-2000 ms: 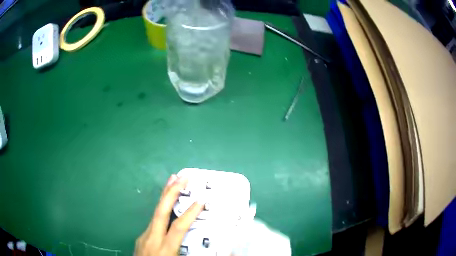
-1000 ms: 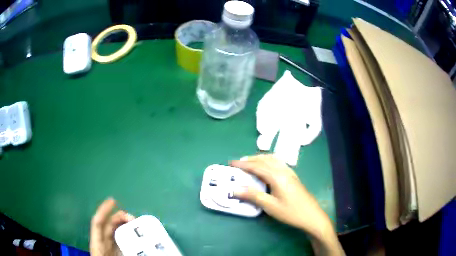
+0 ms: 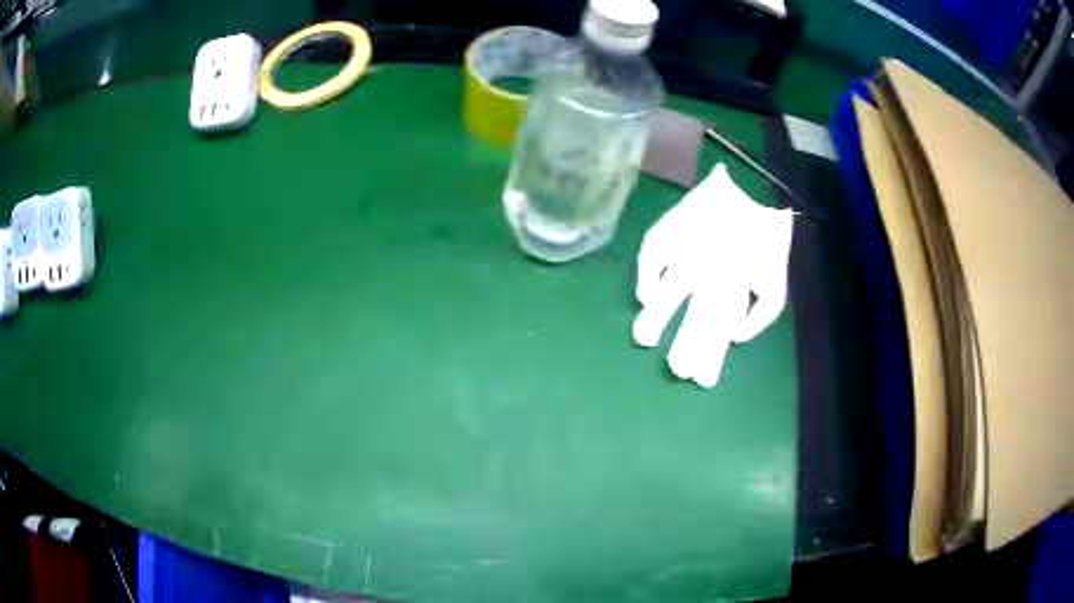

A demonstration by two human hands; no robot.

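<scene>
Neither of my hands is in the picture. A limp white glove (image 3: 716,269) lies on the right part of the green mat (image 3: 412,389), its fingers pointing toward me. A clear bottle (image 3: 579,153) with a white cap and clear liquid stands behind it to the left. Several white sockets (image 3: 68,238) stand side by side at the left edge, partly cut off, their outlets and small ports visible. One single white socket (image 3: 225,81) lies at the back left.
A pale-yellow tape ring (image 3: 316,66) lies beside the single socket. A wide yellow tape roll (image 3: 495,108) stands behind the bottle. A grey-brown pad (image 3: 673,147) and a thin dark rod (image 3: 754,166) lie at the back right. Tan cardboard sheets (image 3: 989,283) and blue sheet line the right side.
Both hands and the two sockets they held have left the picture. The glove now lies flat in a slightly different shape. The view has shifted, showing more of the sockets at left.
</scene>
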